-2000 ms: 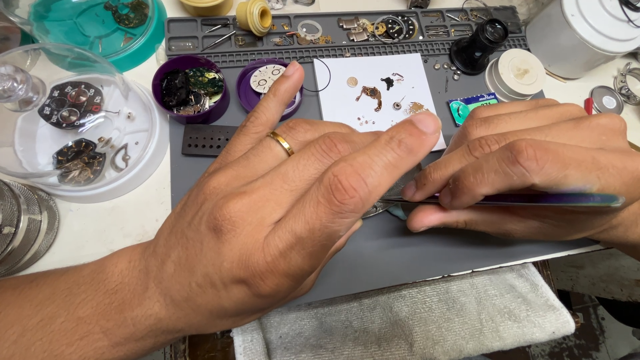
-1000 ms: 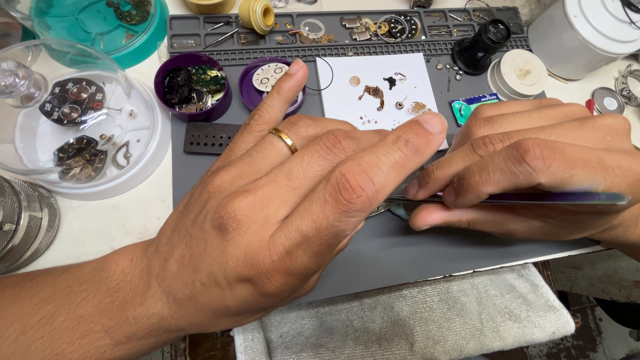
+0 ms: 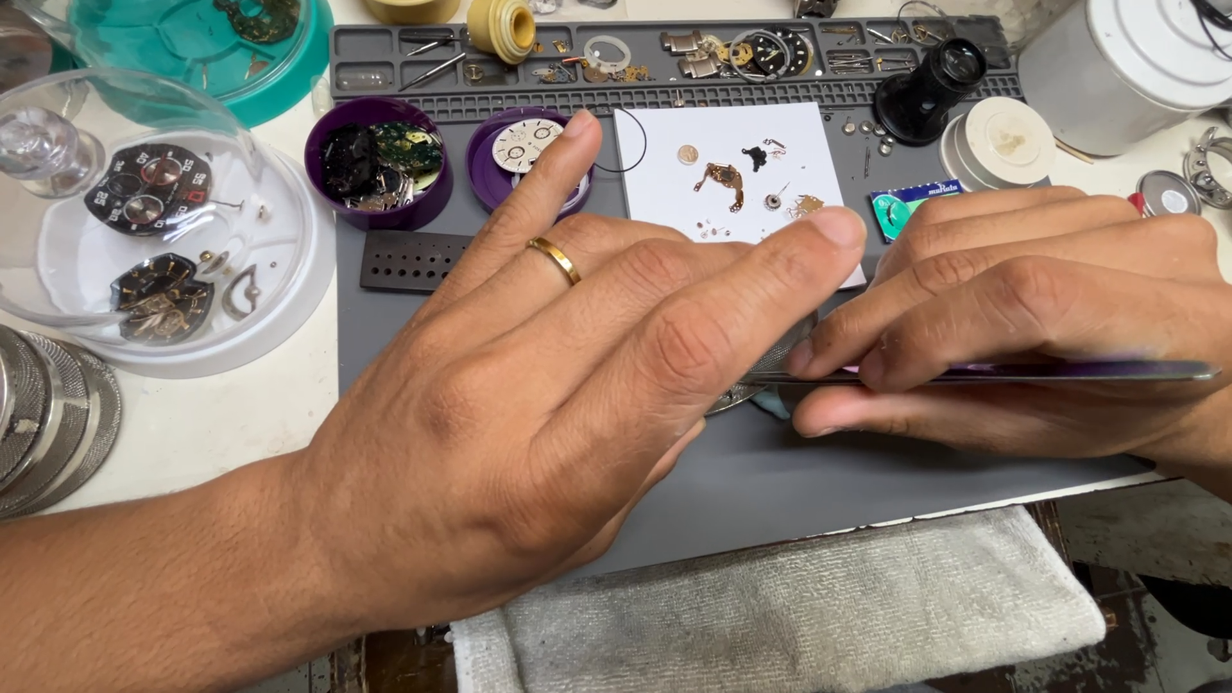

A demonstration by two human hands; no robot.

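My left hand (image 3: 539,404), with a gold ring, spreads across the middle of the grey work mat (image 3: 866,500). Its thumb and fingertips are hidden beneath it, beside a round metal mesh piece (image 3: 736,395) that shows only in part. My right hand (image 3: 1020,318) pinches slim metal tweezers (image 3: 1068,371), whose tip points left at the mesh piece. A scrap of bluish material (image 3: 770,404) lies under the tip. Behind the hands, a white pad (image 3: 664,144) bears small watch parts, among them a brass-coloured plate (image 3: 722,183) and a tiny gear (image 3: 772,201).
Purple cups (image 3: 438,197) hold watch parts and a white dial (image 3: 525,144). A clear dome (image 3: 125,106) covers dials at left, near mesh baskets (image 3: 58,423). A black loupe (image 3: 929,91), white tub (image 3: 1107,67) and compartment tray (image 3: 577,34) stand behind. A towel (image 3: 770,606) lies in front.
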